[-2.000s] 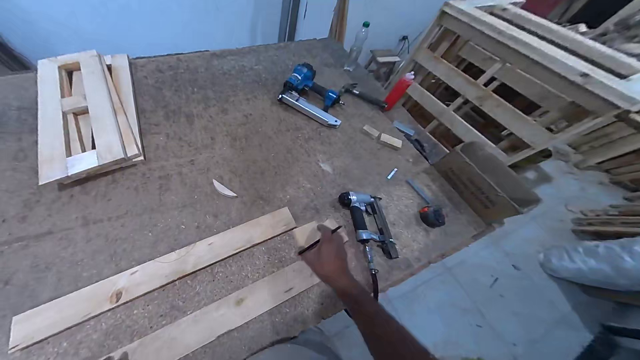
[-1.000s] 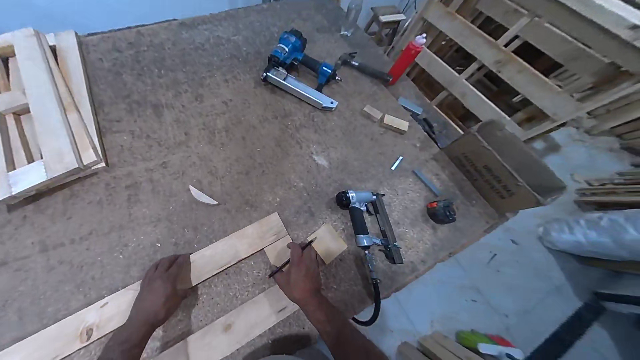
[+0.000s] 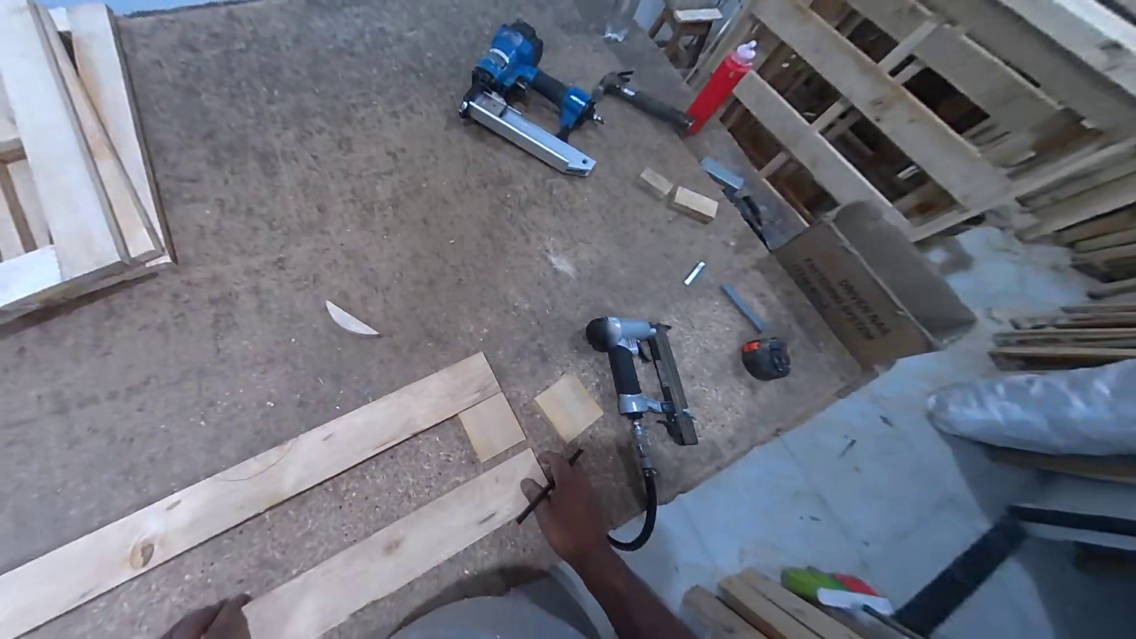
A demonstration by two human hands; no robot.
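Note:
My right hand (image 3: 568, 510) holds a thin dark pencil (image 3: 550, 486) at the right end of the nearer wooden board (image 3: 399, 550). At the bottom edge, my left hand (image 3: 209, 619), partly cut off, touches that board's left end. The farther board (image 3: 266, 475) lies roughly parallel to it. One square wood block (image 3: 493, 427) sits between the boards near their right ends, against the farther one. A second square block (image 3: 568, 408) lies apart, just right of it. Close by on the right is a silver and black pneumatic stapler (image 3: 635, 364) with a black hose.
A blue pneumatic nailer (image 3: 524, 98), a claw hammer (image 3: 648, 99) and a red bottle (image 3: 721, 89) lie toward the back. A tape measure (image 3: 766, 358) and a cardboard box (image 3: 852, 302) are right. Wooden frames (image 3: 71, 151) are stacked left; pallets (image 3: 887, 106) stand beyond the table edge.
My right hand has moved from the blocks to the nearer board's end. My left hand has left the farther board for the nearer one. One block now lies between the boards, the other apart.

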